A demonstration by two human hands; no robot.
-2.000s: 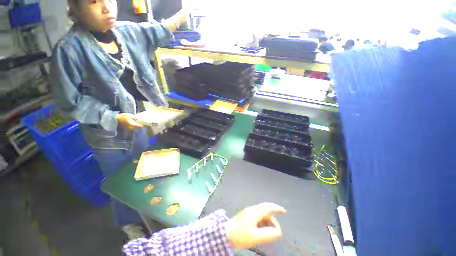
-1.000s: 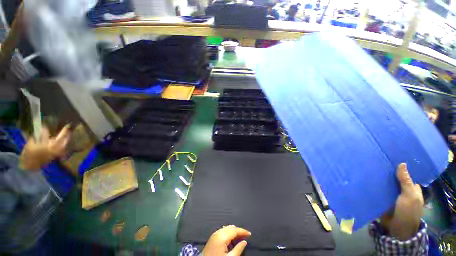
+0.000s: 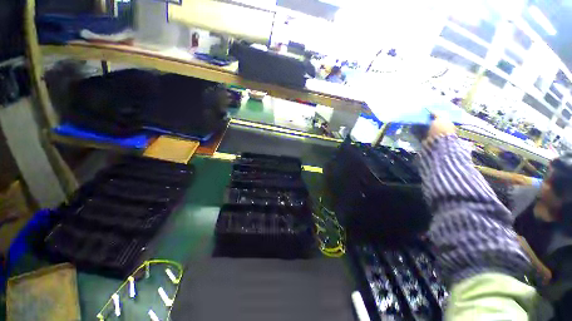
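My right hand [image 3: 441, 127] is far out at the upper right, small and blurred, at the edge of a pale, overexposed sheet [image 3: 401, 108], likely the blue corrugated one. Whether its fingers grip the sheet is unclear. My right arm in a checked sleeve crosses the right side. My left hand is out of the picture. The black mat [image 3: 263, 291] lies in front of me. A yellow wire harness with white pieces [image 3: 165, 296] lies left of it.
Black housings stand behind the mat [image 3: 266, 219], at left [image 3: 122, 213] and at right [image 3: 382, 200]. More housings with shiny parts [image 3: 401, 282] lie right of the mat. Yellow wires [image 3: 329, 235], a tan tray [image 3: 42, 294] and a person [image 3: 555, 207] at far right also show.
The view has turned right. My right hand has moved up and away with the sheet, uncovering the housings at right. My left hand has left the picture.
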